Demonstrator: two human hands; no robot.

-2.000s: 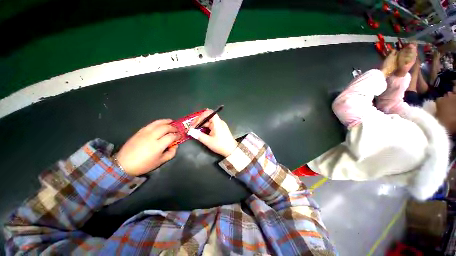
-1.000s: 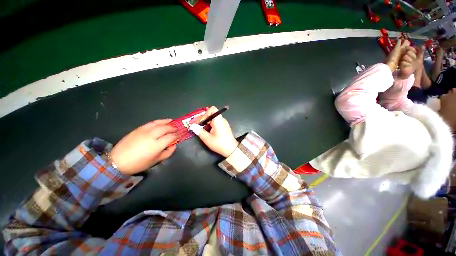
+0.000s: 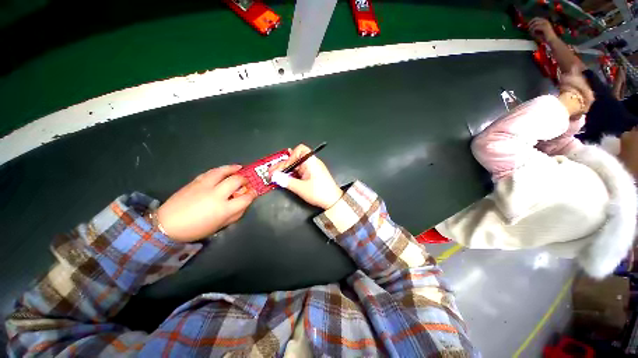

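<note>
A flat red workpiece (image 3: pixel 255 176) with a white panel bearing black marks lies tilted between my hands, on or just above the dark bench. My left hand (image 3: pixel 206 204) holds its left end with the fingers over the edge. My right hand (image 3: pixel 313 180) is at its right end and holds a thin dark pen-like tool (image 3: pixel 306 158) that points up to the right. A small white piece (image 3: pixel 281 180) shows at the right fingertips. The tool's working tip is hidden by the fingers.
Beyond the chipped white edge rail (image 3: pixel 175 89) is the green belt (image 3: pixel 154 52) with red pieces (image 3: pixel 264 19). A white post (image 3: pixel 308 35) stands on the rail. At right sits a neighbour (image 3: pixel 549 203) in white with pink sleeves, near a small pale card (image 3: pixel 509 98).
Red pieces on the belt have moved left. My right hand has shifted slightly right, and more of the white panel shows. One neighbour's arm reaches toward the belt at upper right.
</note>
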